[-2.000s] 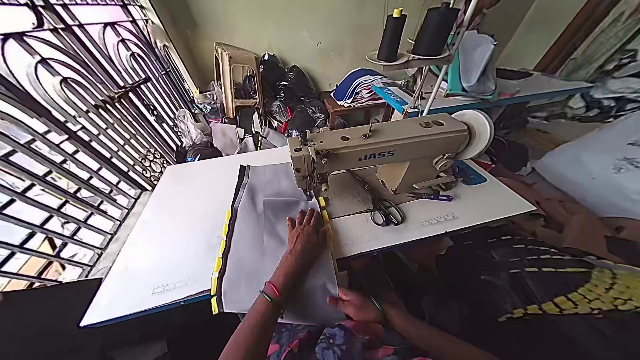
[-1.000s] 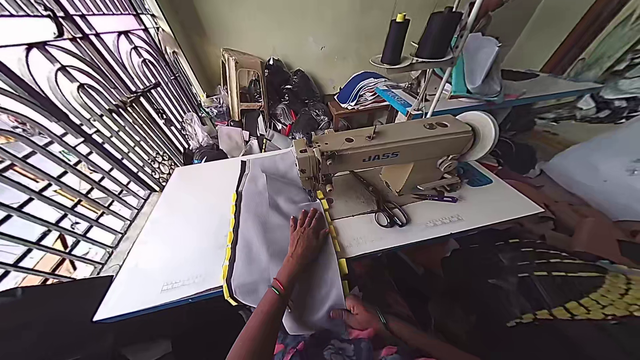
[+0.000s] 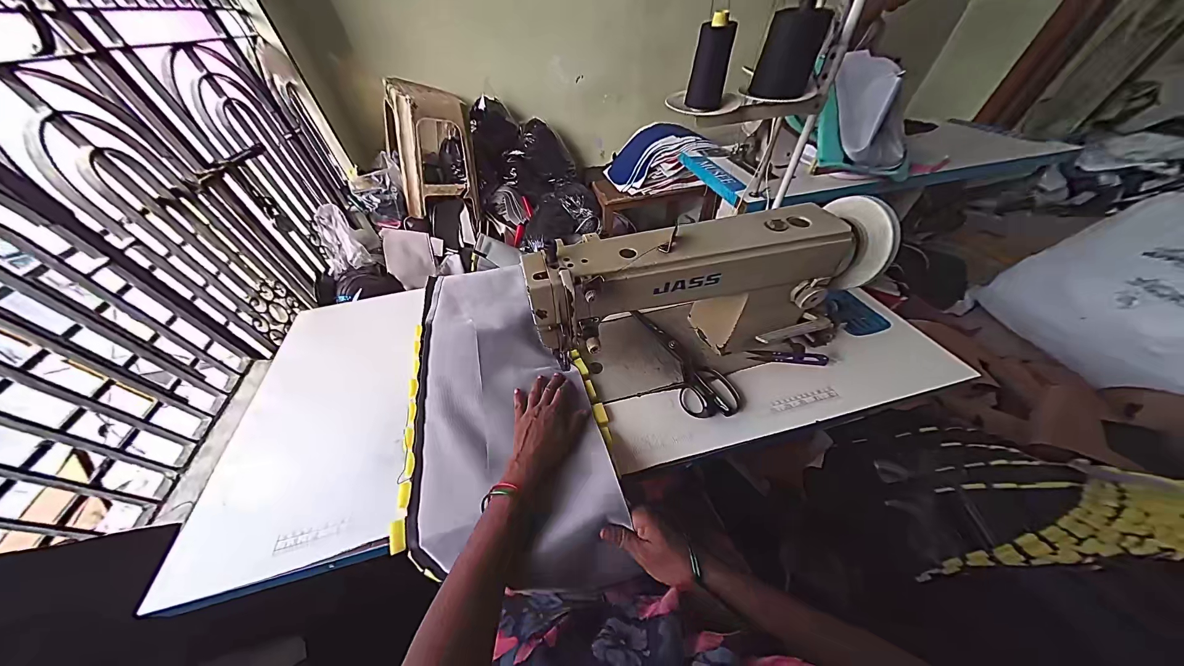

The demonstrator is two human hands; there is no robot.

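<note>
A grey fabric panel [image 3: 481, 416] with black and yellow edging lies under the needle area of a beige sewing machine [image 3: 694, 277]. My left hand [image 3: 548, 433] rests flat on the panel just in front of the presser foot, fingers a little apart. At the panel's near right edge my right hand [image 3: 652, 548] pinches the fabric, thumb on top, other fingers partly hidden. Black-handled scissors [image 3: 708, 388] lie on the machine bed, right of the panel. Small thread snips [image 3: 788, 357] lie farther right. The panel's near end hangs over the table edge toward my lap.
The white sewing table [image 3: 277, 444] reaches left to a metal window grille [image 3: 176, 185]. Black thread cones [image 3: 710, 65] stand on a rack behind the machine. Black plastic bags [image 3: 532, 157] and a stool lie beyond. Black and yellow strips [image 3: 1064, 527] lie at the right.
The grey panel has moved away from me under the machine, and its far edge now lies farther back. Both hands stay on it.
</note>
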